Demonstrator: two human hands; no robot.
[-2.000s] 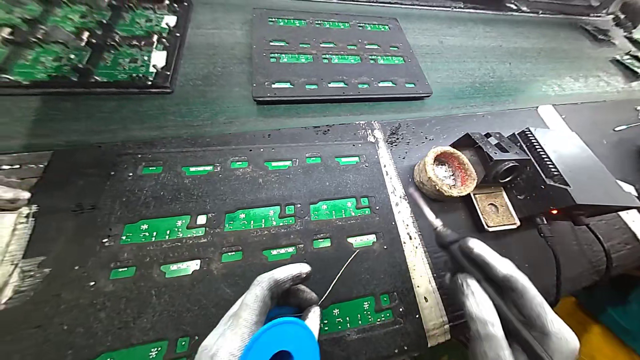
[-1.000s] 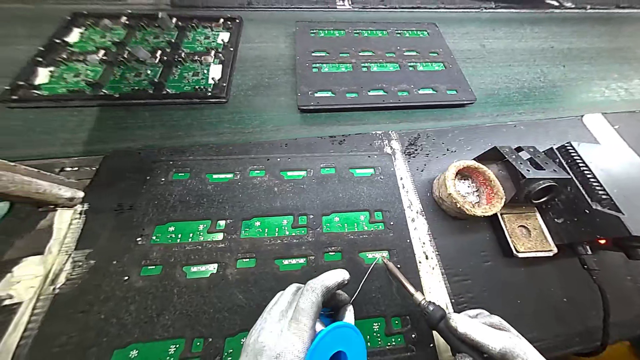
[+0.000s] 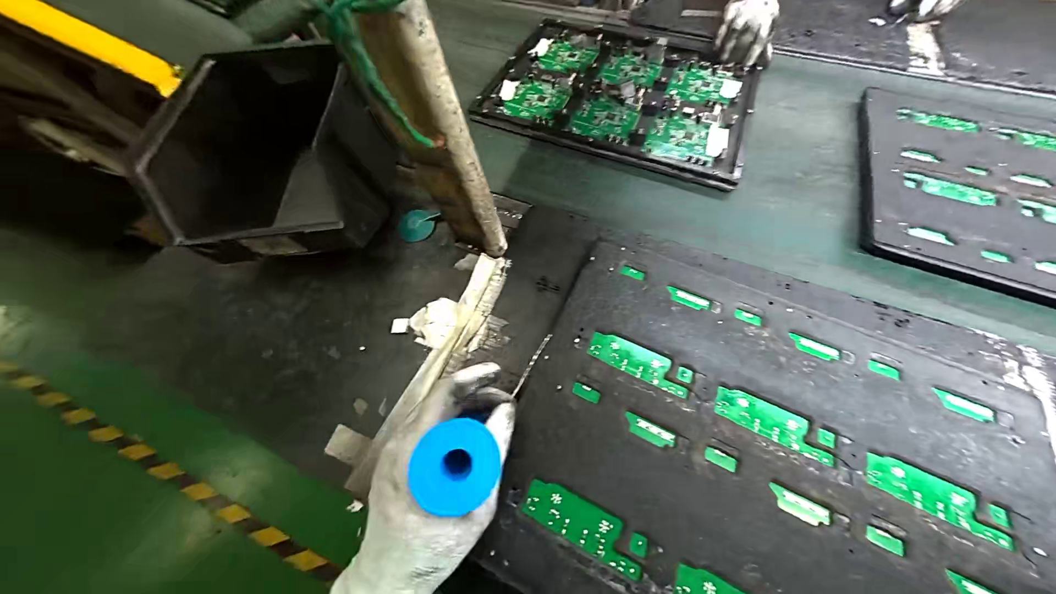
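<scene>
My left hand (image 3: pixel 433 495), in a whitish work glove, holds a blue spool (image 3: pixel 454 467) of solder wire. A thin end of the solder wire (image 3: pixel 532 363) sticks out past the fingers, above the left edge of a black fixture board (image 3: pixel 685 516). Small green circuit boards (image 3: pixel 763 418) of several shapes sit in the board's cutouts, some with pale strips along them. My right hand and the soldering iron are outside the view.
On the green belt (image 3: pixel 796 181) lie a black tray (image 3: pixel 615 153) of populated circuit boards, touched by another person's gloved hand (image 3: pixel 745 29), and a second black fixture (image 3: pixel 887 210). Left stand a worn post (image 3: pixel 462 124) and a black bin (image 3: pixel 247 148) above a floor with striped tape (image 3: pixel 165 471).
The view has swung far to the left. My right hand and the soldering iron, seen at the fixture a second ago, have left the view. The spool remains in my left hand, now by the fixture's left edge.
</scene>
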